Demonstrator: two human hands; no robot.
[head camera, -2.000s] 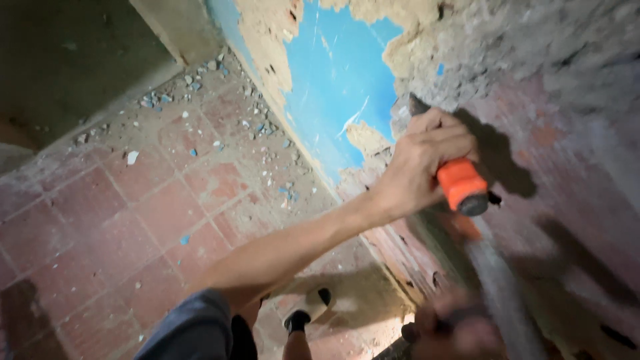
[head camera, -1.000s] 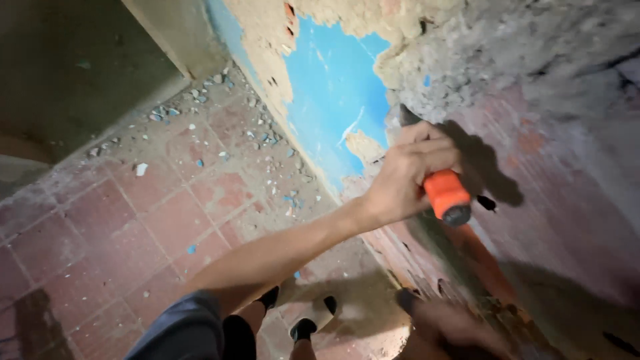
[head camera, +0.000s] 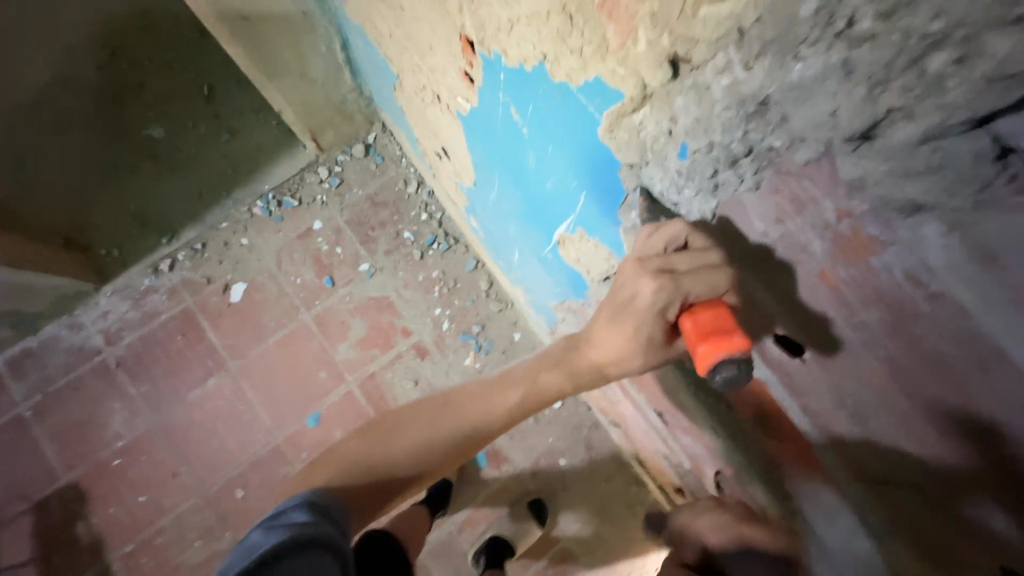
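Note:
My left hand (head camera: 668, 300) is closed around a chisel with an orange grip (head camera: 714, 340) and a dark butt end. The chisel's dark metal tip (head camera: 652, 206) meets the wall at the right edge of a patch of blue paint (head camera: 544, 168). Low in the view, my right hand (head camera: 724, 528) is blurred and curled around a dark handle (head camera: 656, 524); the rest of that tool cannot be made out. Rough tan plaster (head camera: 424, 112) and grey plaster (head camera: 736, 112) surround the blue patch.
Red floor tiles (head camera: 288, 364) lie left of the wall, with plaster and blue paint chips (head camera: 280, 204) scattered along its foot. My shod feet (head camera: 492, 552) are close to the wall at the bottom. A low ledge (head camera: 232, 200) borders a dark area at upper left.
The right hand, blurred at the bottom in every frame, has shifted in position. The left hand keeps its grip on the chisel at the edge of the blue patch.

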